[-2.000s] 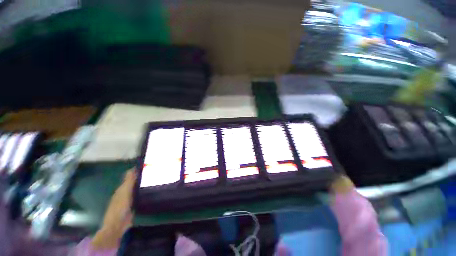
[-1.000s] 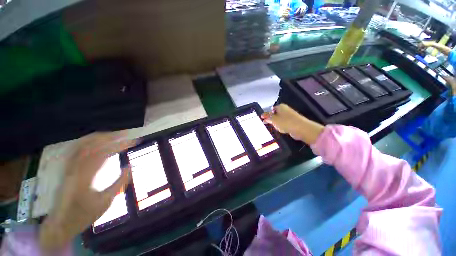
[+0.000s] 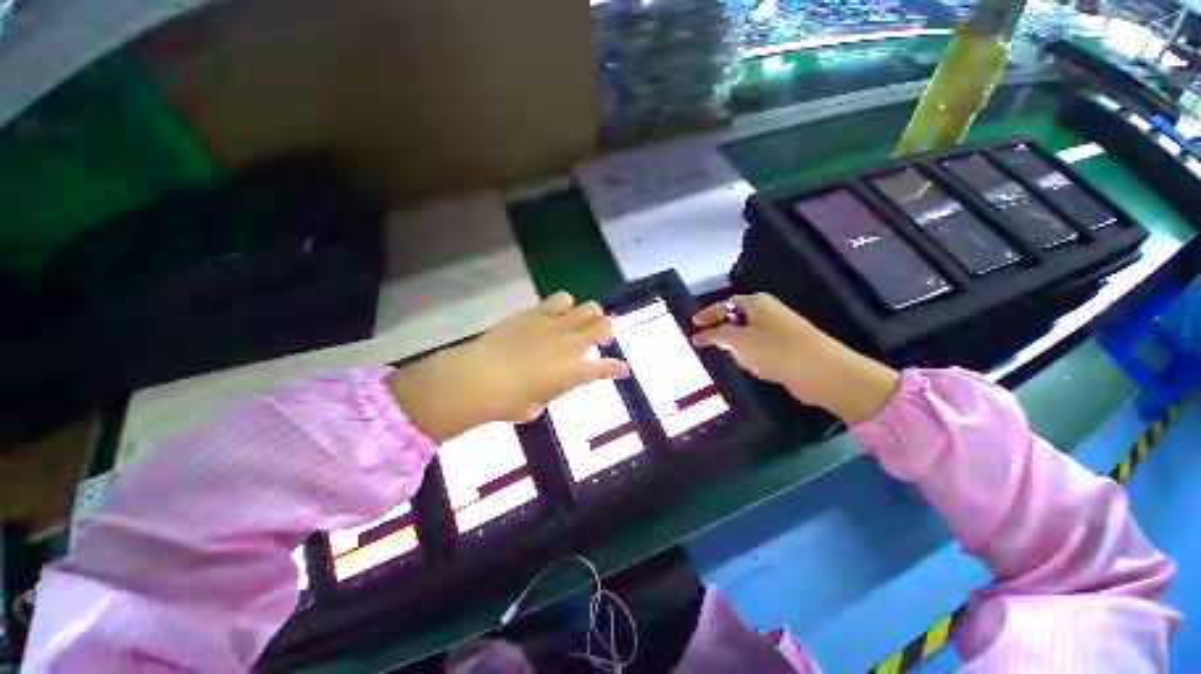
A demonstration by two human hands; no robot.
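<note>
A black phone tray (image 3: 685, 477) lies in front of me with several phones in a row, their screens white with a red or orange bar. My left hand (image 3: 507, 369) is spread palm down over the tray, its fingertips by the fourth phone (image 3: 599, 428); hand and sleeve hide much of the phones to the left. The rightmost phone (image 3: 669, 369) shows almost whole. My right hand (image 3: 797, 353) is at the tray's upper right edge, pinching a small dark plug (image 3: 732, 315) beside that phone. A thin white cable (image 3: 609, 629) lies coiled at the bench's front edge.
At right, a tray stack (image 3: 843, 306) holds phones with dark screens. Behind the tray lie pale boards (image 3: 672, 217). Dark trays (image 3: 198, 283) stand at back left, near a brown panel (image 3: 461, 92). A yellow-wrapped post (image 3: 955, 99) rises at back right.
My left hand has moved right, from the leftmost phone to above the fourth phone. My right hand stays by the tray's upper right corner, and the small dark plug now shows in its fingers.
</note>
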